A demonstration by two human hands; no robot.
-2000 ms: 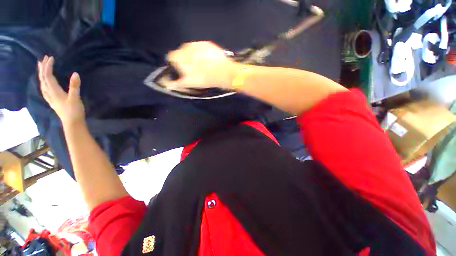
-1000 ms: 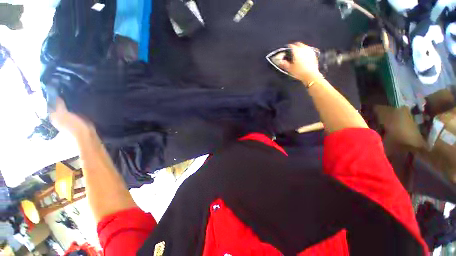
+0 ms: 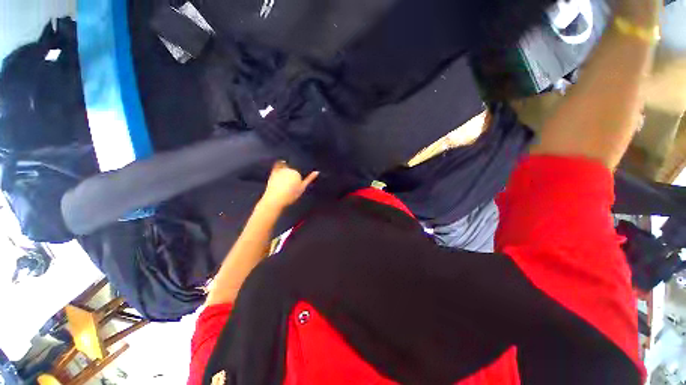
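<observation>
The dark garment (image 3: 308,113) lies bunched beside the inner end of the long grey sleeve board (image 3: 165,180), with a small white label showing. The board's rounded end sticks out to the left, bare. My left hand (image 3: 288,184) is at the garment's near edge, just below the board; whether its fingers grip the cloth cannot be told. My right arm reaches to the top right, with a yellow bracelet at the wrist, and the hand is cut off by the picture's edge. The iron is not in view.
A blue strip (image 3: 113,83) crosses the left side. A grey-black pad (image 3: 183,31) lies at the top left. Dark garments (image 3: 154,263) hang below the sleeve board. More dark cloth (image 3: 466,177) lies right of my body. A side stand (image 3: 549,56) holds a black-and-white piece.
The sleeve board is now uncovered and the dark garment is bunched farther right. My left hand has moved right. My right hand has left the iron and gone out at the top right.
</observation>
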